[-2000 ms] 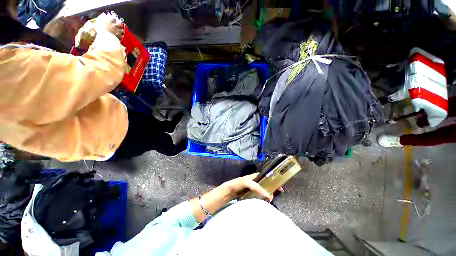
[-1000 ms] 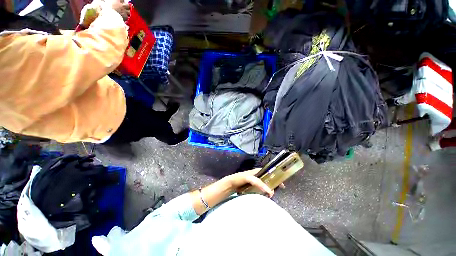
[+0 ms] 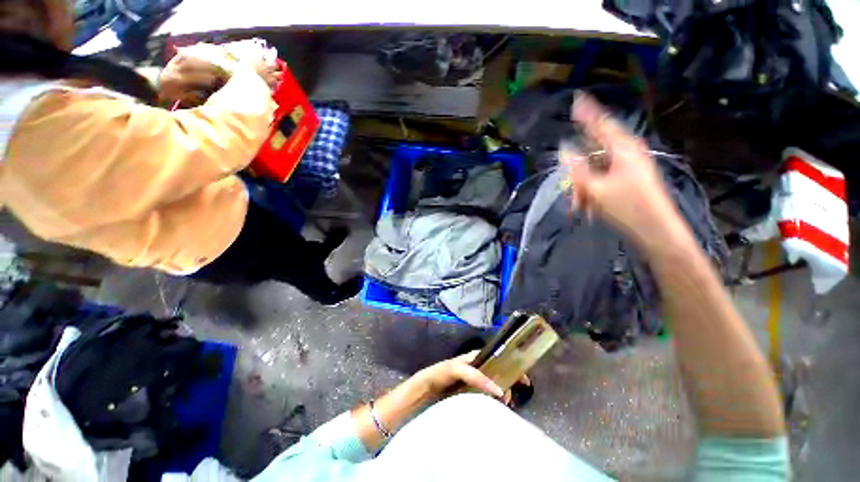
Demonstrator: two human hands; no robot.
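Note:
My left hand (image 3: 462,375) is low in the middle of the view and holds a gold smartphone (image 3: 524,356) with its camera corner up and to the right. A dark edge shows behind the phone; I cannot tell what it is. My right hand (image 3: 613,169) is raised in front of the dark garment bundle, blurred, with fingers apart and nothing visible in it. The tied dark bundle (image 3: 577,282) stands on the floor and is partly hidden by my right hand and forearm.
A blue crate (image 3: 378,294) holds grey garments. A person in an orange jacket (image 3: 132,179) stands at left with a red box (image 3: 293,130). Dark garments (image 3: 123,391) lie in another blue crate at lower left. A white table (image 3: 396,17) edges the top. A red-and-white striped object (image 3: 813,212) is at right.
My right hand and forearm have come into view, raised over the bundle. My left hand still holds the phone. The view has tilted up and shows the white table edge.

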